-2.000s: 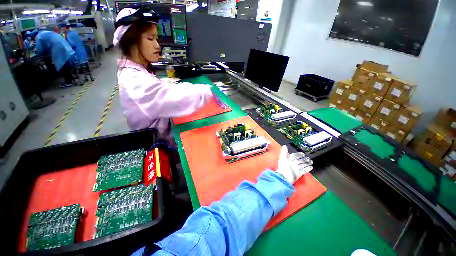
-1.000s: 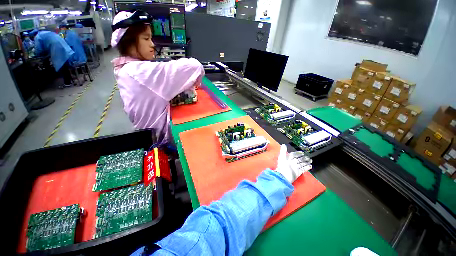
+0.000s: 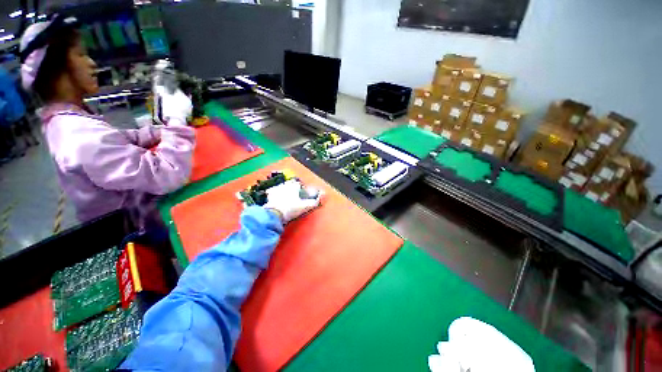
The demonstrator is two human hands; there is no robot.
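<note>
A green circuit board [image 3: 255, 193] with yellow and black parts lies component side up on the red mat [image 3: 305, 272]. My left hand [image 3: 292, 200], in a white glove and blue sleeve, reaches in from the lower left and is on the board's right part. It grips the board there and hides the white heatsink. The fingertips are partly blurred. My right hand is not in view.
A coworker in pink [image 3: 109, 156] holds a board at left. Two boards sit on a black carrier [image 3: 330, 176] beside the bench. A bin [image 3: 80, 236] holds green boards at lower left. A crumpled white cloth [image 3: 486, 349] lies on the green mat at lower right.
The view has turned right. My left hand has moved from the red mat's right edge onto the board. The coworker has lifted a board.
</note>
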